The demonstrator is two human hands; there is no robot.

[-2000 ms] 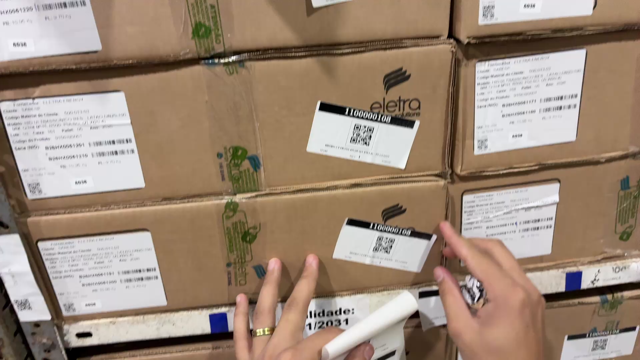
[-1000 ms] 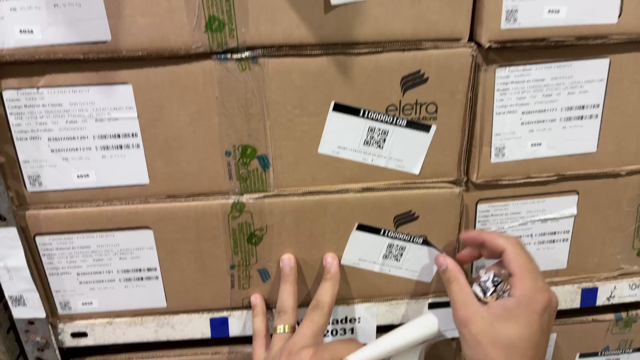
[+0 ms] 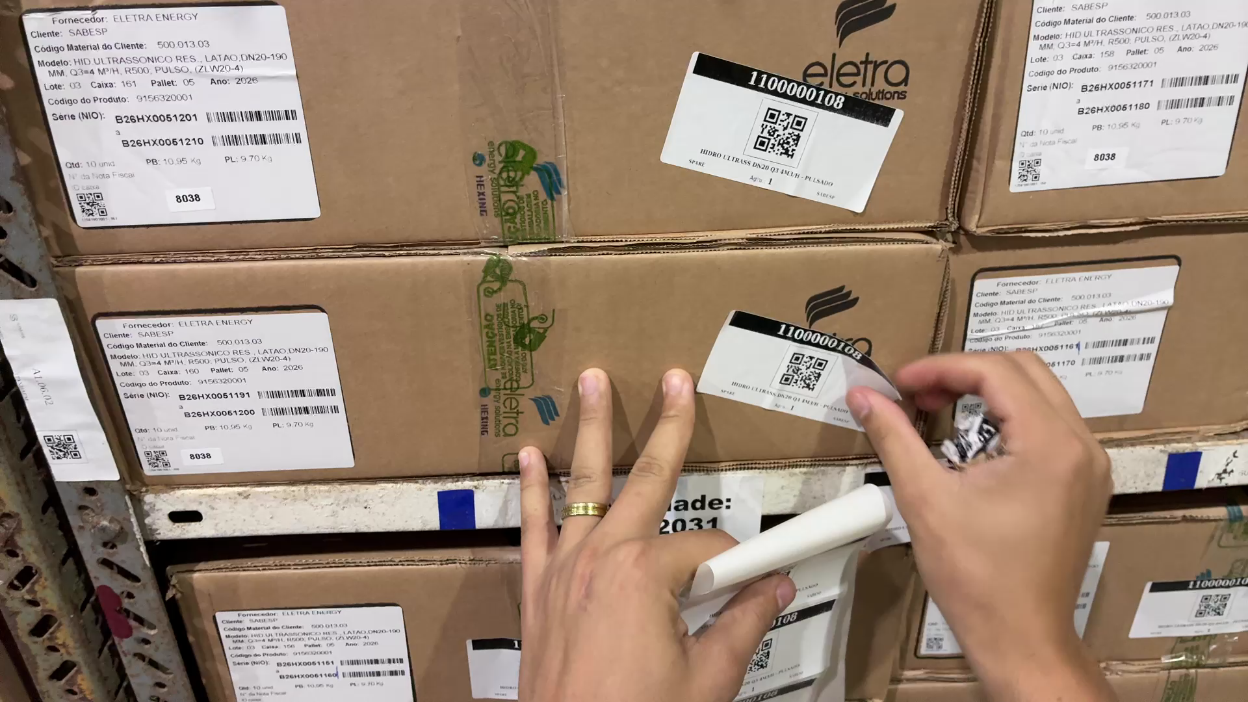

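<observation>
My left hand (image 3: 624,546) has its fingertips spread on the front of a cardboard box (image 3: 624,312), while its thumb and index finger hold a curled strip of printed labels (image 3: 790,546). My right hand (image 3: 1004,468) pinches the lifted right corner of a white label (image 3: 780,369) with a black band and a printed code; the label's left part lies on the box below a logo. Crumpled printed paper scraps (image 3: 973,439) are tucked in the right hand's curled fingers.
Boxes are stacked above, with a similar tilted label (image 3: 780,132) on one. A white metal shelf beam (image 3: 322,502) runs under the middle row, joining a perforated rusty upright (image 3: 97,565) at the left. More boxes (image 3: 429,575) sit below the beam.
The label's right corner, flatter on the box earlier, is now bent up from it in my right fingers. My left hand stays against the box, still with the label strip.
</observation>
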